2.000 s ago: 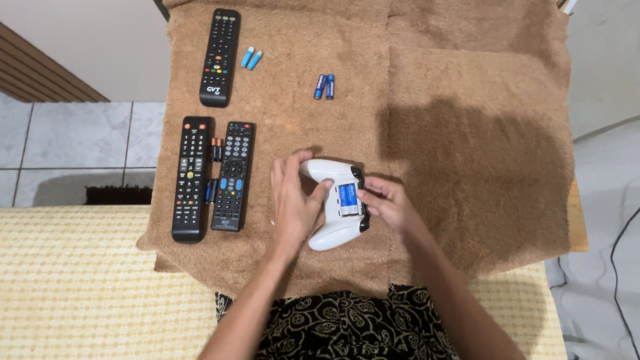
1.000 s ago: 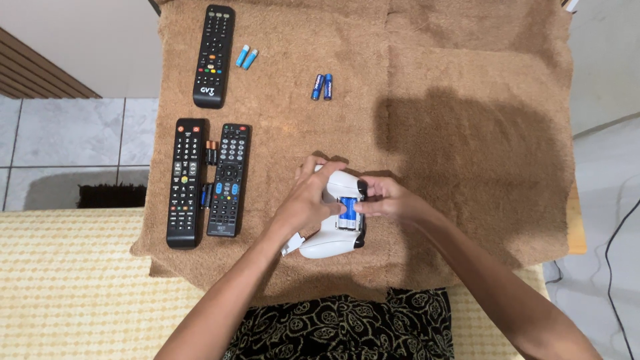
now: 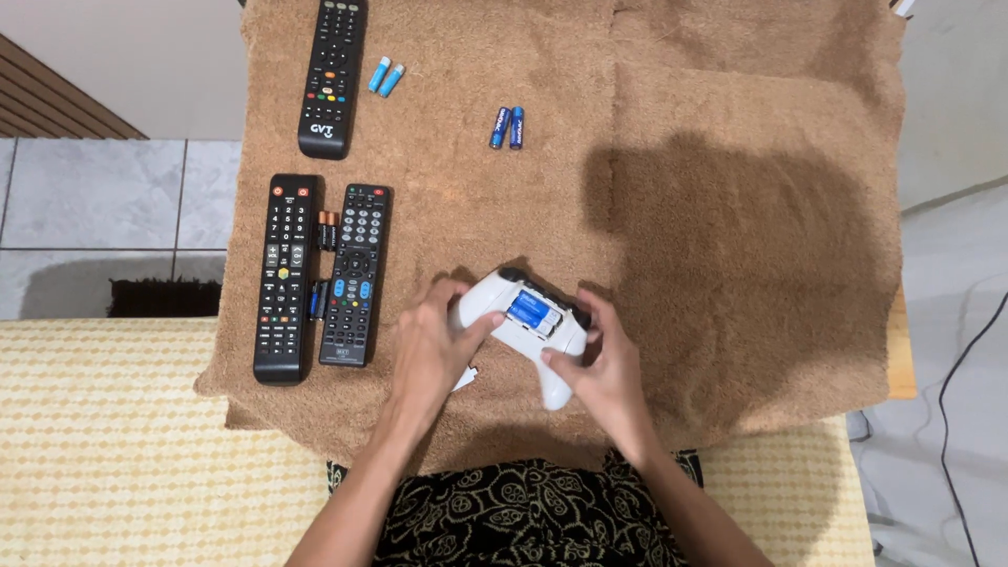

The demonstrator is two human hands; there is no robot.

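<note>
A white game controller, its underside up, is held between my left hand on one grip and my right hand on the other. Its battery bay is uncovered, and two blue batteries lie side by side in it. A small white plastic piece, perhaps the battery cover, rests on the brown towel, partly hidden by my left hand. Beyond the controller, two dark blue batteries lie on the towel.
Left on the towel are a large black remote, a slimmer remote, and between them copper-topped batteries and blue-and-black batteries. Farther back lie another black remote and two light blue batteries. A dark cable hangs at right.
The controller has turned in my hands, and my right hand has moved from the battery bay to the nearer grip. The white piece, by my left hand a second ago, now shows on the towel.
</note>
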